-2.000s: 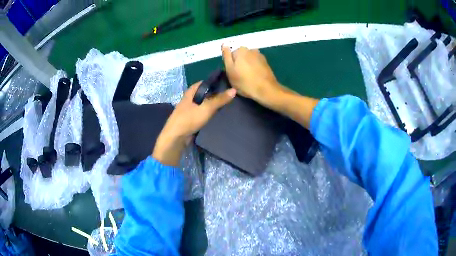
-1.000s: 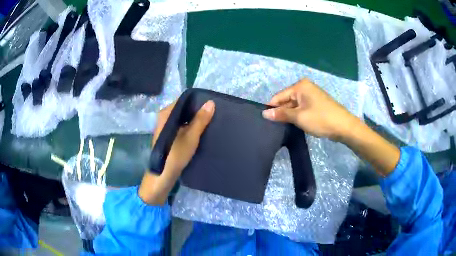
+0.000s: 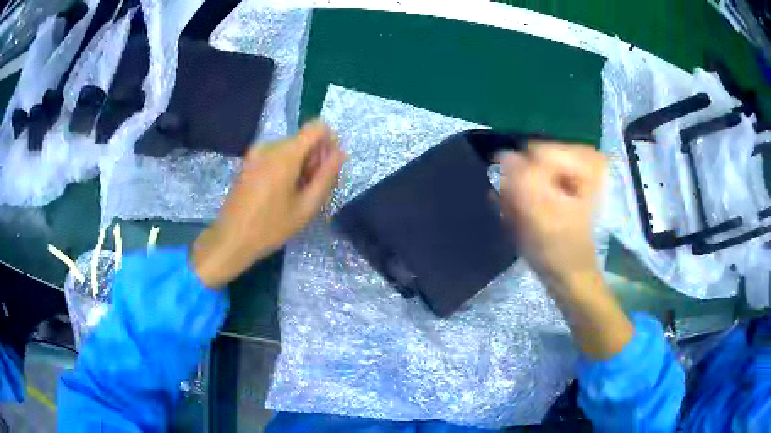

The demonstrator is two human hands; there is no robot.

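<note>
The assembled unit [image 3: 435, 220], a dark square panel with arms, lies turned at an angle on bubble wrap [image 3: 355, 355] in front of me. One arm shows at its upper right, partly behind my right hand. My left hand [image 3: 292, 182] is curled in the air left of the unit, apart from it and holding nothing that I can see. My right hand [image 3: 554, 199] is a blurred fist over the unit's right side; whether it grips the unit is hidden.
Another assembled unit [image 3: 215, 101] and several wrapped ones lie at the left. Open armed frames [image 3: 647, 182] lie on wrap at the right. A clear bag [image 3: 89, 296] with pale-yellow strips is at the lower left. A white strip [image 3: 507, 17] crosses the far bench.
The unit was held in both hands; it now lies rotated on the wrap. My left hand has let go and moved left. My right hand has shifted right and closed. The view has tilted down since the earliest frame.
</note>
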